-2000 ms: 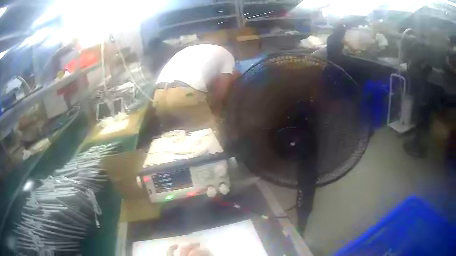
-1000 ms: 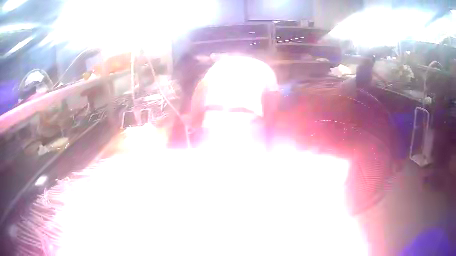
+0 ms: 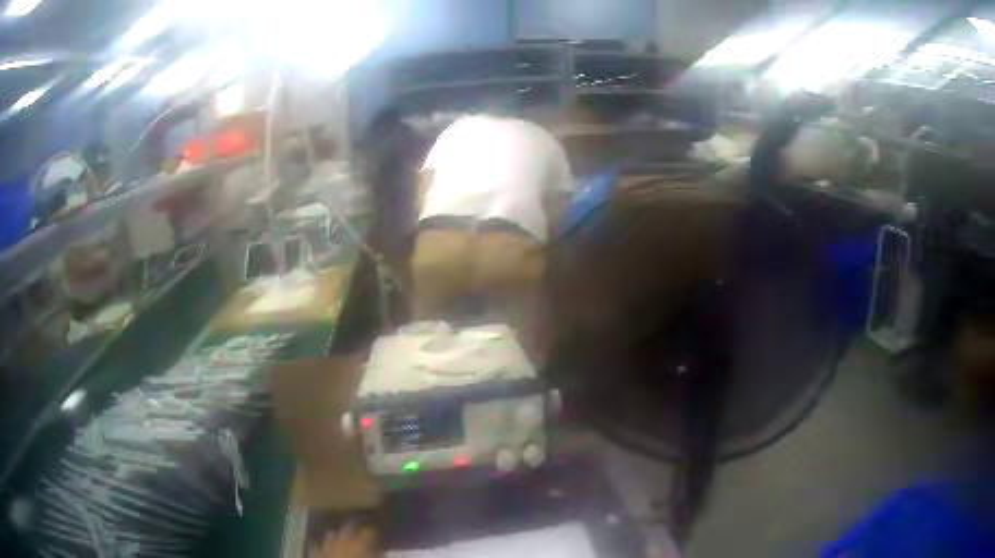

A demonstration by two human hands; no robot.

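Observation:
The bench test meter (image 3: 453, 420), a light box with a dark display, red and green lights and knobs, stands in front of me with pale pieces on top. Panels with white leads (image 3: 164, 447) lie in overlapping rows at the left. My left hand (image 3: 347, 542) shows only as blurred fingers at the bottom edge, left of the white paper (image 3: 513, 543); whether it holds anything cannot be told. My right hand is not in view.
A brown cardboard divider (image 3: 322, 431) stands left of the meter. A large black fan (image 3: 698, 316) is at the right, a blue crate (image 3: 916, 523) at lower right. A person in a white shirt (image 3: 496, 174) bends over behind the meter.
The pink-white glare over the bench is gone. Compared with the oldest frame, the view has shifted, and the hand shows farther left, off the paper. The person behind the meter has shifted posture.

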